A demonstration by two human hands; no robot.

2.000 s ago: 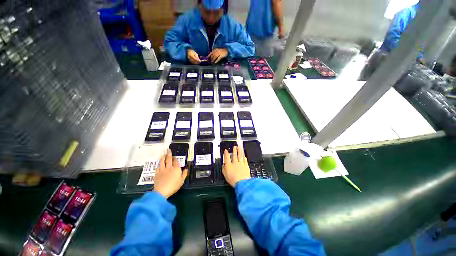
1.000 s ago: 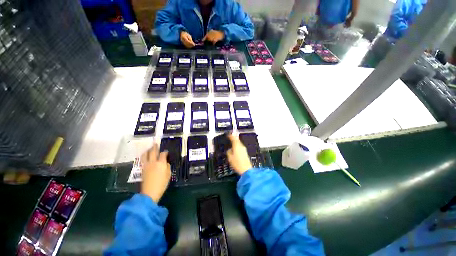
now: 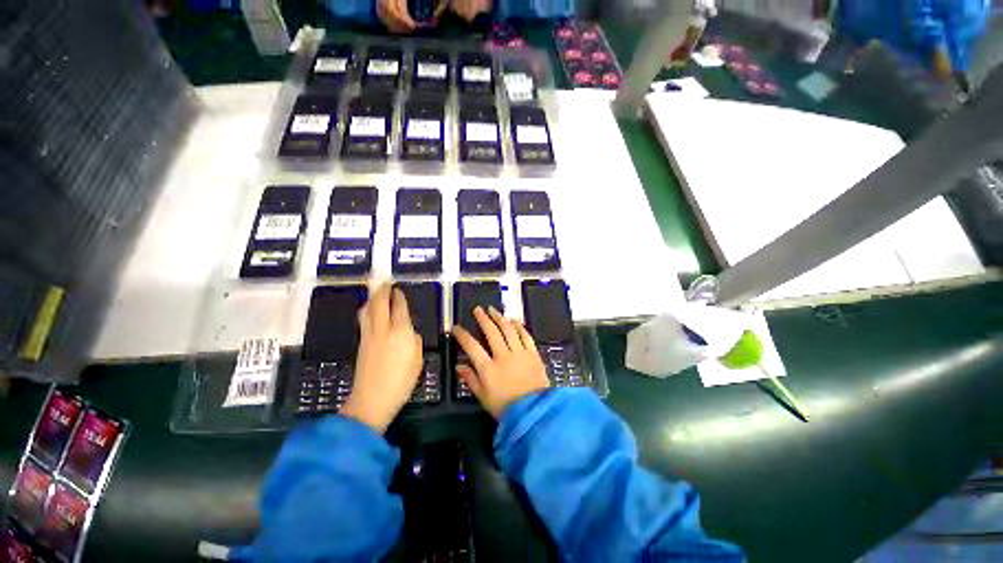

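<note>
A clear blister tray [image 3: 193, 396] holds a front row of four black keypad mobile phones [image 3: 550, 313], keys and screens up, with a barcode label [image 3: 255, 372] at its left. My left hand [image 3: 387, 357] lies on the second phone from the left, fingers close together at its left part; its thumb is hidden, so a grip cannot be told. My right hand [image 3: 503, 361] rests on the third phone with fingers spread. Behind, a row of several phones [image 3: 418, 231] lies label side up. Another dark phone [image 3: 438, 500] lies on the green mat between my forearms, partly shadowed.
Another tray of label-up phones [image 3: 423, 132] stands farther back on the white board [image 3: 616, 220]. Stacked trays [image 3: 77, 187] rise at left, above pink-red screen parts [image 3: 68, 462]. A whitish bottle [image 3: 665, 343], green lump [image 3: 744, 350] and slanted post [image 3: 847, 209] are at right. A person's hands [image 3: 434, 11] show at top.
The second phone from the left in the front row showed its label; now its keys show. My left hand has moved right onto it. My right hand's fingers have spread. The view has tilted down.
</note>
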